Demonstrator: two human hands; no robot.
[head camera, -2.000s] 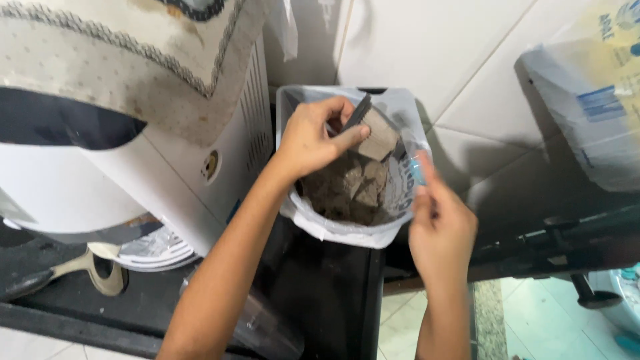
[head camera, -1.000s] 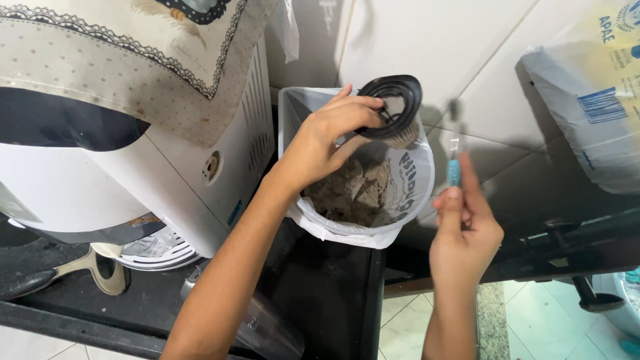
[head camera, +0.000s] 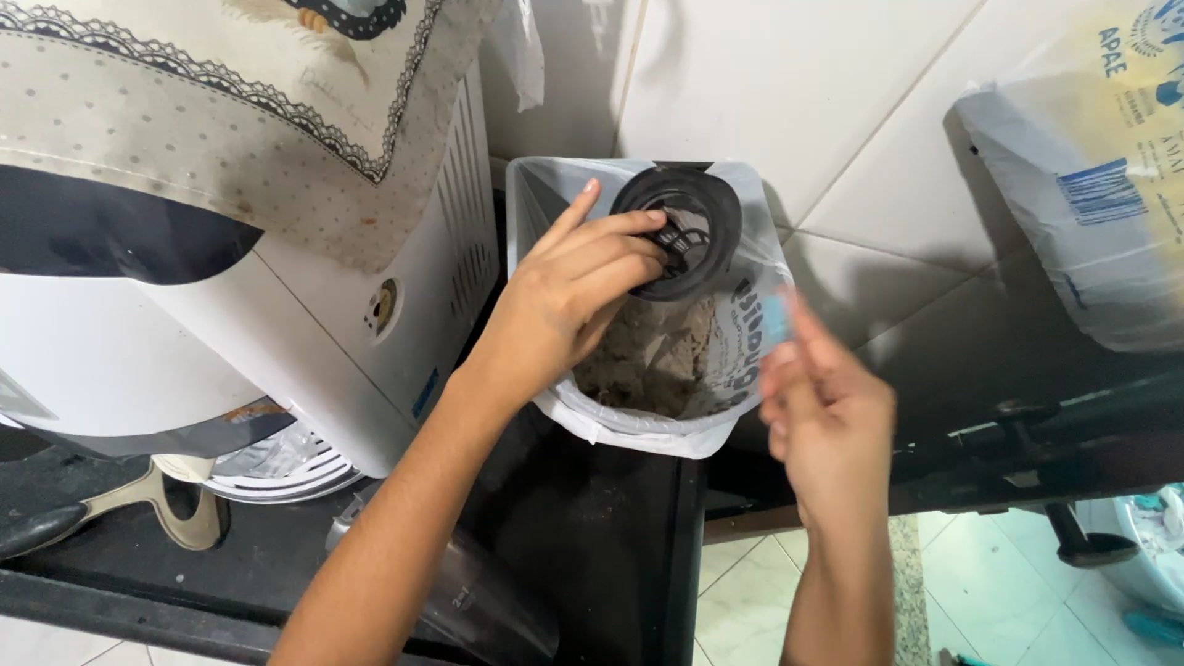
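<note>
My left hand (head camera: 578, 277) grips a round black-rimmed filter (head camera: 721, 231) with mesh sides, its open face turned up, over the back of a small bin. The bin (head camera: 546, 180) is lined with a white plastic bag (head camera: 592, 425) and holds greyish-brown dusty waste (head camera: 647, 361). Beside the bin's right rim, my right hand (head camera: 828, 398) is closed on a thin tool with a light blue handle (head camera: 775, 316); motion blurs it, and its head cannot be made out.
A white appliance (head camera: 333, 342) under a patterned cloth (head camera: 231, 139) stands at left. A clear plastic container (head camera: 490, 592) lies on the black surface (head camera: 592, 536) below my left forearm. A beige-and-black handled object (head camera: 176, 509) is at lower left. A printed plastic bag (head camera: 1091, 203) hangs at right against the tiled wall.
The filter has been turned so that its open face shows. My right hand, with the blue-handled tool, moved away from the bin to the right, then back toward its rim.
</note>
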